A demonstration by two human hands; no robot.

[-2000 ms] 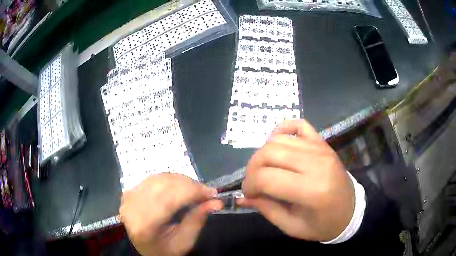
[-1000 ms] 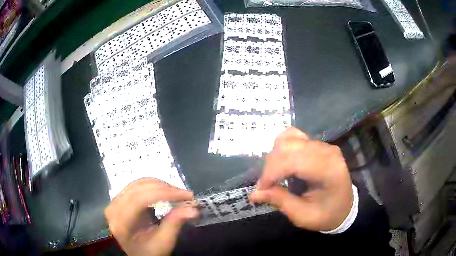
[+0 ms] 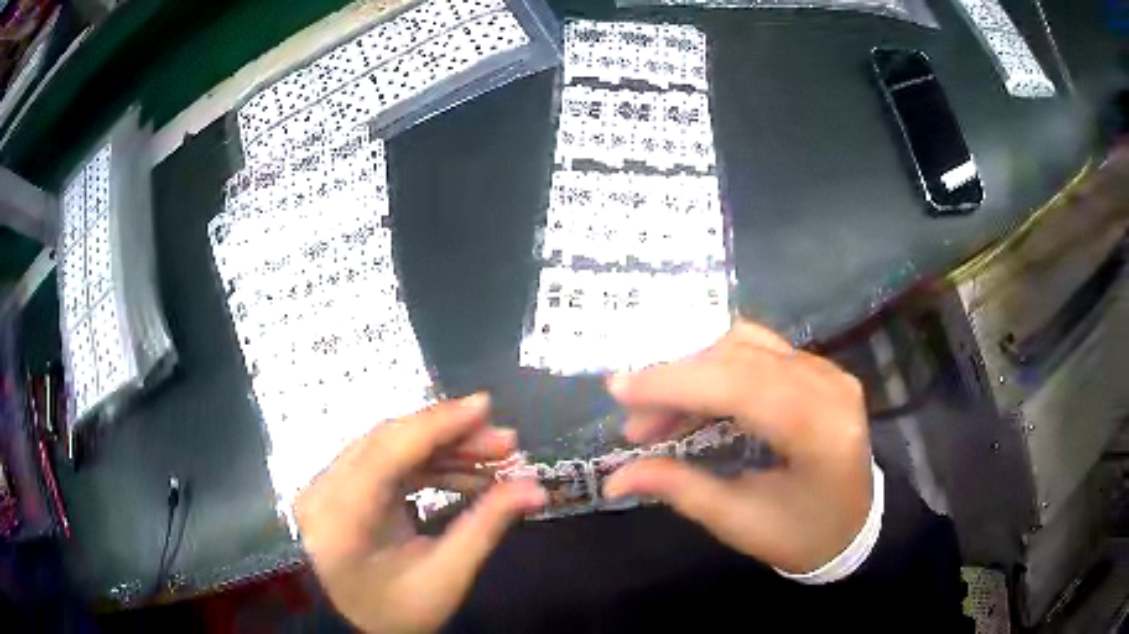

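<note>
A narrow PCB panel section [image 3: 582,486], tilted and dark or glassy looking, is held between both hands at the bench's front edge. My left hand [image 3: 415,514] holds its left part between thumb and fingers. My right hand [image 3: 755,452] has thumb and fingers around its right part; the exact contact is blurred. White PCB panels lie in two overlapping columns on the dark mat: a left column [image 3: 324,322] partly hidden by my left hand, and a right column [image 3: 634,204] ending just above my right hand.
Bagged board stacks stand at the far left [image 3: 105,285] and behind the left column [image 3: 396,68]. A smartphone [image 3: 929,130] lies at the right, with a narrow board strip [image 3: 1005,50] beyond. A thin cable [image 3: 171,526] lies lower left. A green belt [image 3: 186,43] runs upper left.
The held piece now looks narrower and more edge-on than a second ago. Both hands' fingers have shifted around it, and the right thumb has moved left. The two columns look unchanged.
</note>
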